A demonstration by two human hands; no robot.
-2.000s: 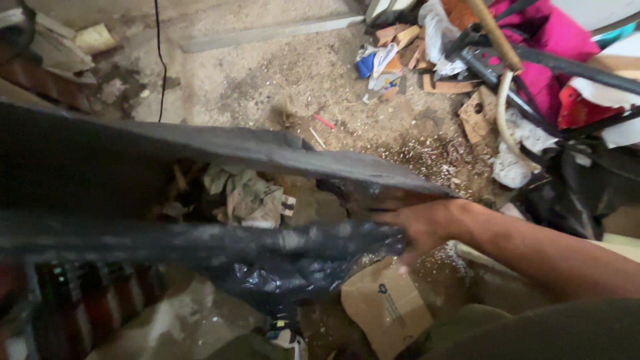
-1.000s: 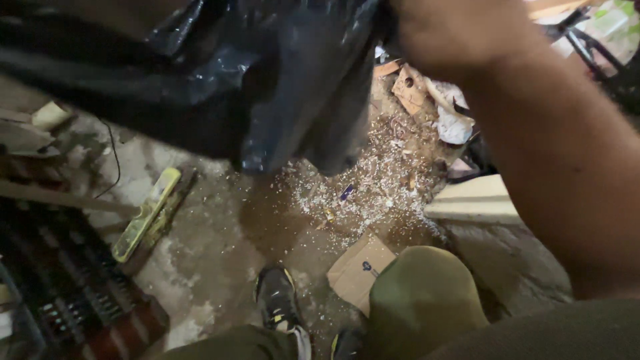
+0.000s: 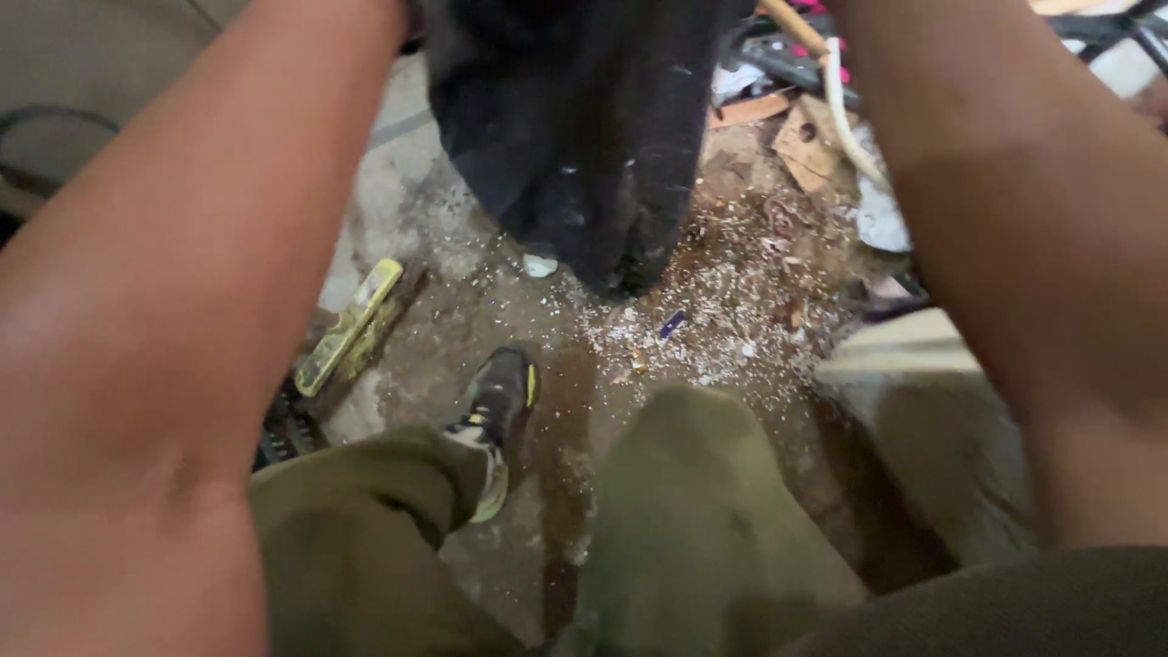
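A black plastic bag (image 3: 584, 137) hangs down between my two raised forearms, its lower end tapering just above the littered floor. Both arms reach up past the top edge of the view, so neither my left hand nor my right hand can be made out. How the bag is held is hidden. Below and right of it, white granules (image 3: 721, 328) are scattered on the stained concrete, with a small dark blue piece (image 3: 672, 324) among them.
A yellow brush-like object (image 3: 349, 327) lies on the floor at left. My shoe (image 3: 497, 392) stands near the middle. A pale-topped block (image 3: 899, 347) is at right. Torn cardboard (image 3: 808, 141), a white tube (image 3: 844, 119) and dark metal bars lie beyond.
The black bag has gone from lying stretched low across the view to hanging upright. Both forearms now show; only the right one showed before. The piece of cardboard by my knee is out of sight.
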